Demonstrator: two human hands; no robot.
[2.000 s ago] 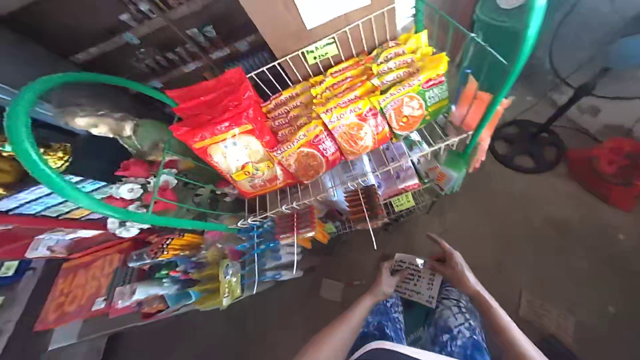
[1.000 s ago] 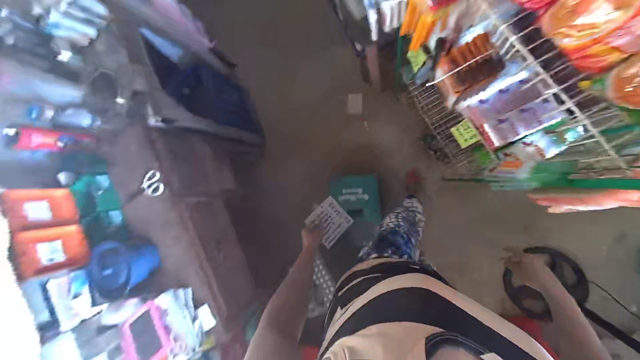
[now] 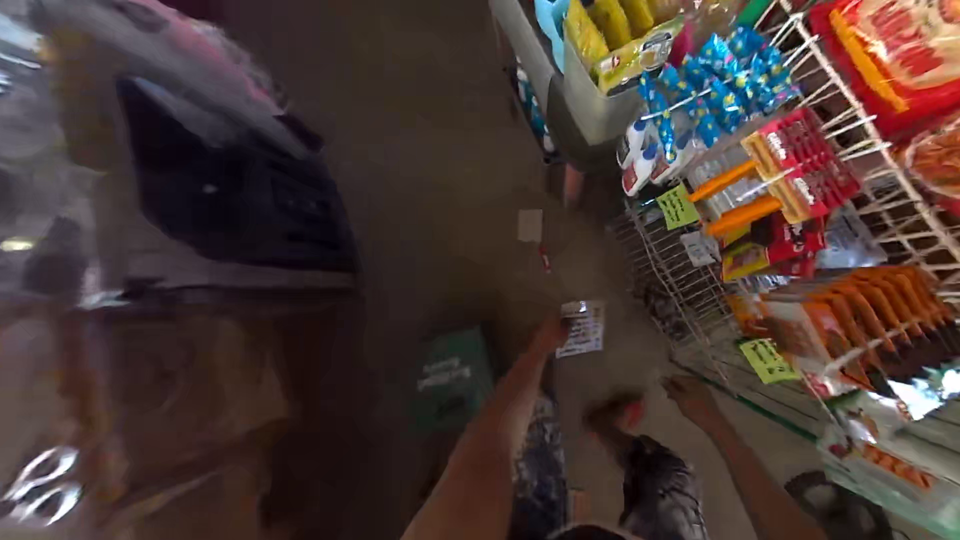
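My left hand [image 3: 553,331] grips a white paper card [image 3: 583,328] with rows of writing at its edge, low over the floor. Off to the right, my right hand [image 3: 688,396] is beside the lower part of a white wire rack [image 3: 892,142] and touches nothing that I can make out; its fingers are blurred. From the rack hang blue sachets [image 3: 720,82], red packs on cards [image 3: 814,161] and a row of orange-brown packets [image 3: 862,322], with yellow-green written tags [image 3: 769,360] among them.
A green box [image 3: 454,379] stands on the floor left of my legs. Grey bins [image 3: 600,112] hold yellow packs at the top. Scissors [image 3: 43,486] lie on a brown surface at the lower left. A fan-like black base [image 3: 832,502] is at the lower right.
The view has swung widely from the rack front to the floor. Both hands held or touched the card two seconds ago; my right hand has since come away from it, and the left still holds it.
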